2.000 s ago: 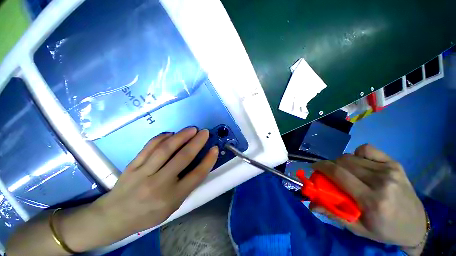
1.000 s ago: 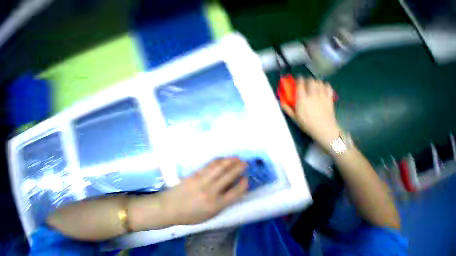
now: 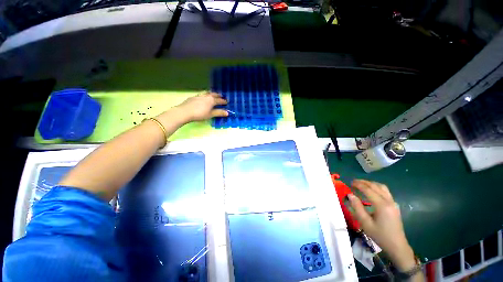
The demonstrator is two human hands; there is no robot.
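Note:
My left hand (image 3: 207,107) reaches over the bench, its fingertips at the left part of the dark blue pocket tray (image 3: 251,91). Whether it pinches a small piece is too small to tell. My right hand (image 3: 380,212) is beside the red air gun (image 3: 346,202), fingers apart, thumb over the gun's edge. The gun lies against the right side of the white foam tray (image 3: 218,237). The tray holds blue-grey panels; the right panel (image 3: 270,242) has a dark camera block (image 3: 312,256) at its lower right and clear film over its upper part.
A blue bin (image 3: 70,114) and scattered dark specks (image 3: 142,114) are on the yellow-green mat (image 3: 182,82). A white bottle (image 3: 380,156) with a metal top stands by a grey post. A white paper slip (image 3: 364,253) lies beside the foam tray. Stacked trays are at the far right.
My left hand has left the camera block and reached forward to the blue pocket tray. My right hand has put the air gun down beside the foam tray. The view has tilted up.

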